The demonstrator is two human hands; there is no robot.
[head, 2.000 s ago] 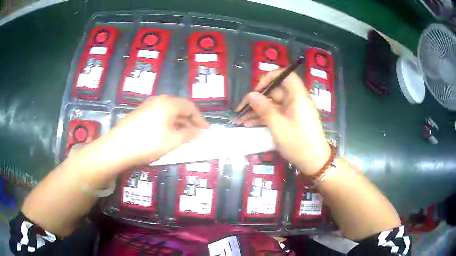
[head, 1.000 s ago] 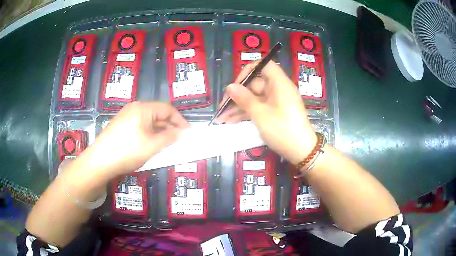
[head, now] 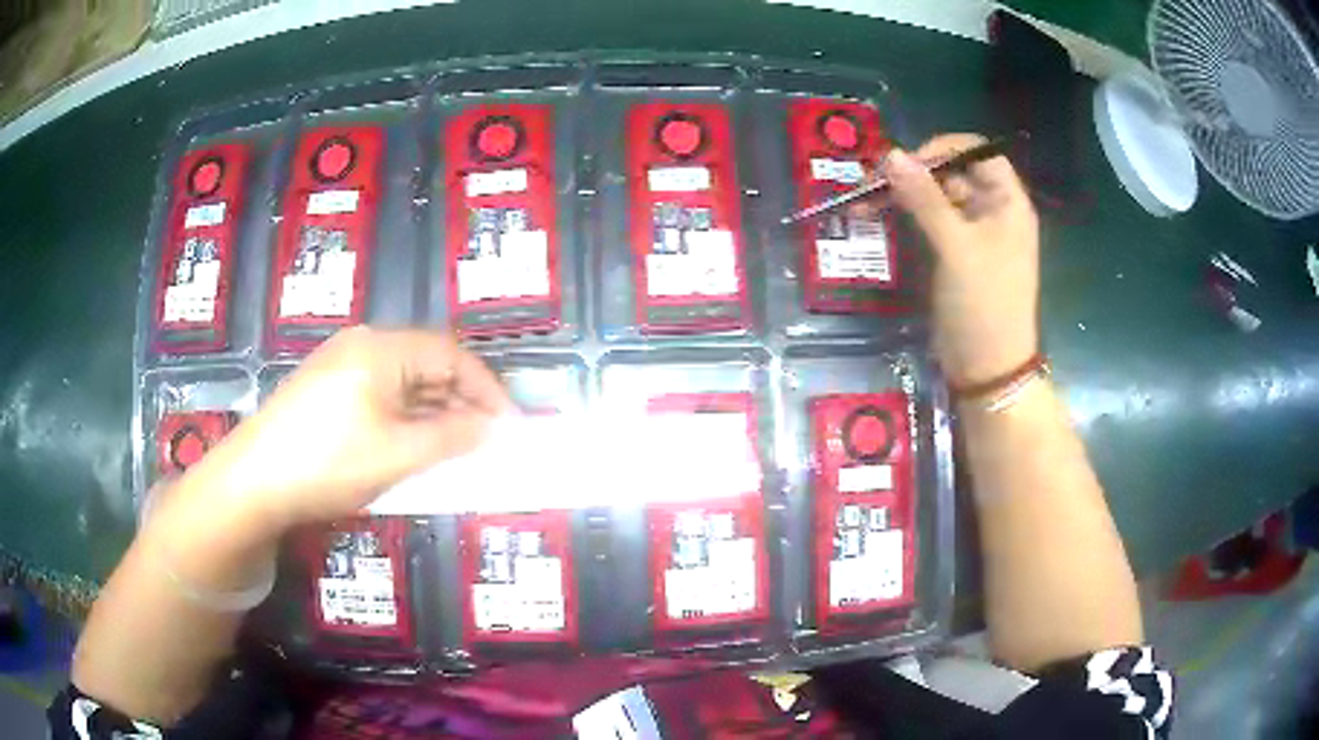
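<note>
A blank white strip (head: 622, 460) lies over the middle of a clear tray (head: 579, 356) that holds red units (head: 676, 217) in two rows. My left hand (head: 383, 419) grips the strip's left part between thumb and fingers. My right hand (head: 976, 239) holds a thin dark pointed tool (head: 948, 162) at the upper right. Its light tip points left, between the two rightmost units of the far row. Whether a small piece sits on the tip cannot be told. The strip covers the upper parts of several near-row units.
A white fan (head: 1247, 90) on a round white base (head: 1144, 145) stands at the upper right. A dark flat rectangle (head: 1030, 94) lies left of it. Small metal and red items (head: 1234, 289) lie on the green mat (head: 1157, 419).
My right hand and tool have moved away from the strip, to the right and towards the far row. My left hand still holds the strip. The view has shifted slightly.
</note>
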